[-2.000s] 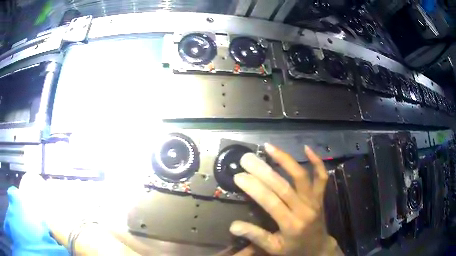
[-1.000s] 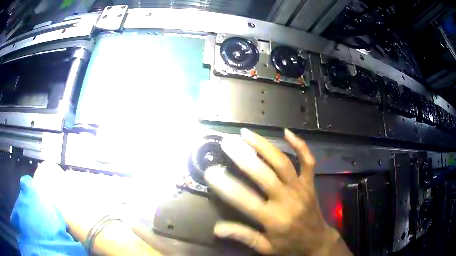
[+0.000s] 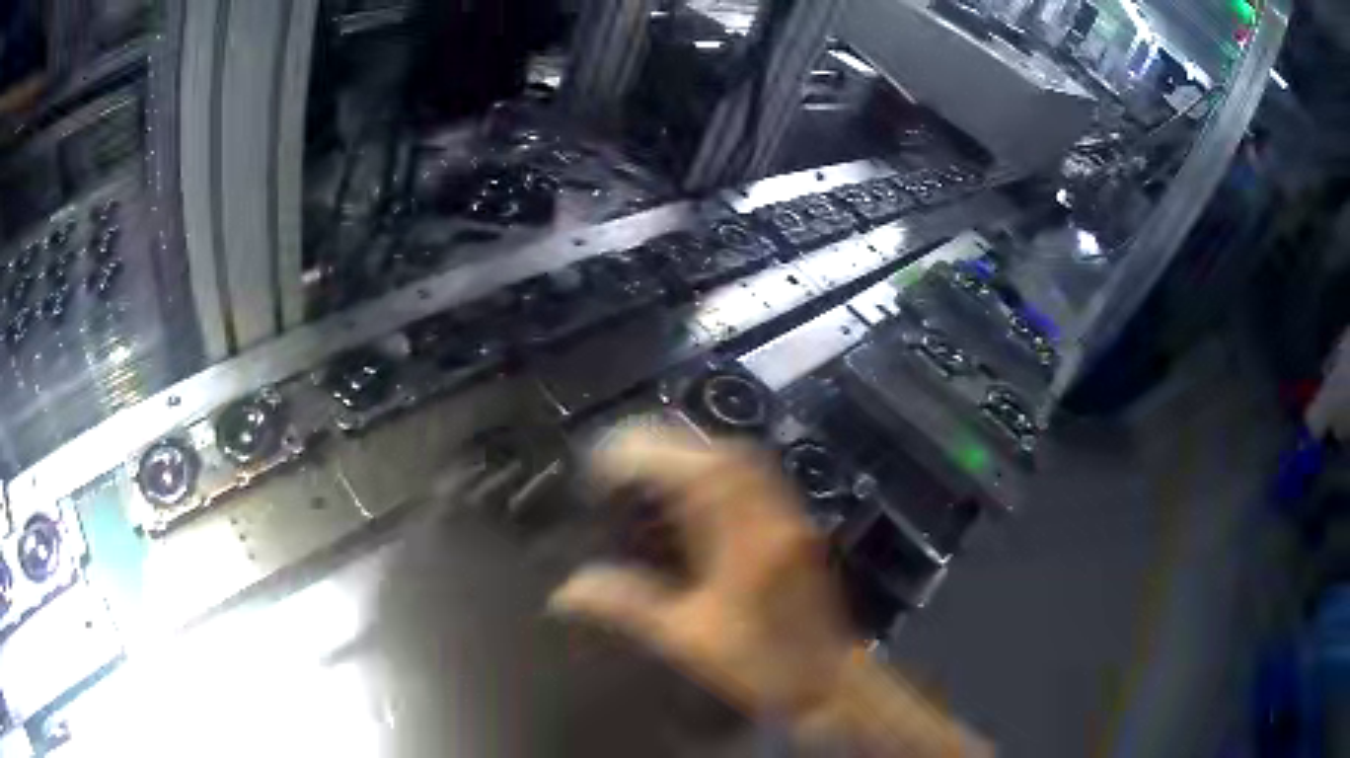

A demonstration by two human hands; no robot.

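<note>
My right hand (image 3: 748,592) is blurred by motion in the lower middle, thumb and fingers curved apart. A dark blurred shape lies by its fingertips; I cannot tell whether the hand holds it. Just beyond the hand, a round black unit (image 3: 730,400) sits on a dark carrier plate, with another round unit (image 3: 811,470) beside it. A blurred grey surface (image 3: 474,637) lies left of and below the hand. My left hand is out of the picture.
A row of carrier plates (image 3: 281,511) with round black units runs along the conveyor rail (image 3: 370,307). More plates (image 3: 903,393) lie at the right. Metal posts (image 3: 244,178) stand behind. Strong glare covers the lower left.
The view has swung to the right along the line. My left hand and blue sleeve have left the picture. My right hand is off the round units where it was and is now blurred.
</note>
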